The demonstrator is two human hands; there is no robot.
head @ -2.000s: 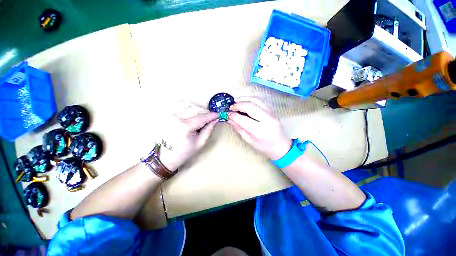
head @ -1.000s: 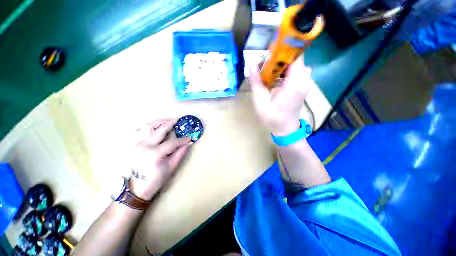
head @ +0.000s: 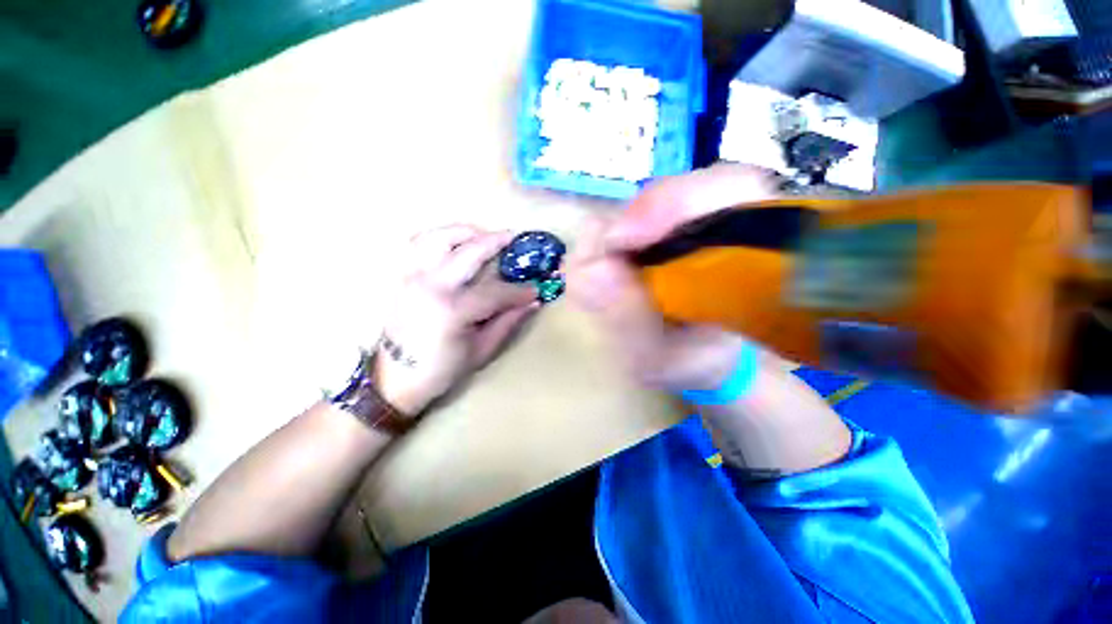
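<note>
A round black unit (head: 532, 256) with a green part at its lower right edge is held over the mat by my left hand (head: 449, 319), with the fingers along its left and lower sides. My right hand (head: 665, 274) is closed around the orange electric screwdriver (head: 872, 287), close to the right of the unit. The screwdriver lies nearly level and is blurred. Its tip is hidden behind my fingers, so I cannot tell if it touches the unit.
A blue bin of white pieces (head: 610, 24) stands behind the unit. A pale feeder box (head: 746, 122) is right of it. Several black units (head: 151, 416) are grouped at left beside a blue bin (head: 31, 311). Another unit (head: 168, 17) lies at the far left back.
My right hand let go of the unit, took hold of the hanging screwdriver, and has brought it left and down towards the unit. My left hand still holds the unit.
</note>
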